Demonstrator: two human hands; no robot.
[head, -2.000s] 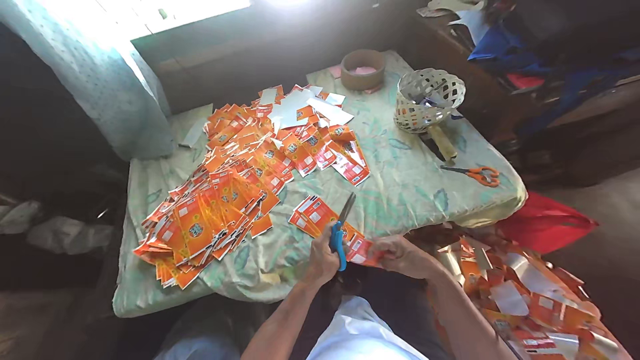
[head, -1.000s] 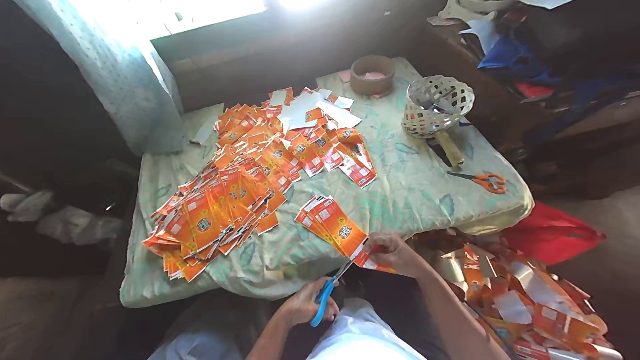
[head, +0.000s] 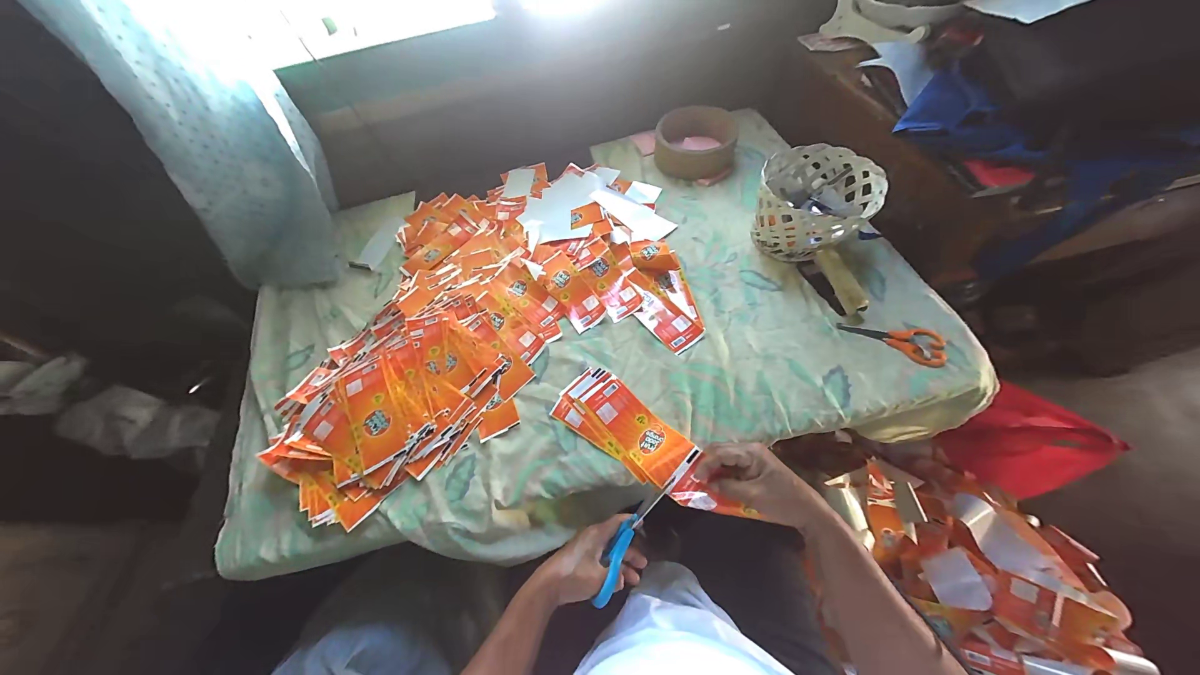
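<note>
My left hand (head: 591,561) grips the blue handles of a pair of scissors (head: 616,562) in front of the table's near edge. Their blades point up and right, against an orange printed packet sheet (head: 717,497). My right hand (head: 755,483) pinches that sheet by its upper part. Just beyond the blades, a small fanned stack of orange printed pieces (head: 623,427) lies at the cloth's near edge; whether the sheet is joined to it I cannot tell. A large heap of similar orange pieces (head: 422,375) covers the left of the table, with white-backed pieces (head: 562,206) on its far part.
The table's green patterned cloth (head: 750,394) carries a round brown container (head: 696,155), a white woven basket (head: 816,202) and orange-handled scissors (head: 914,347). Low at the right is a pile of orange and silvery scraps (head: 984,562) beside red material (head: 1031,441). A pale curtain (head: 216,141) hangs at the left.
The blue scissors were upright against the sheet two seconds ago; they have moved down and now tilt right. My right hand has shifted along the sheet toward the small stack.
</note>
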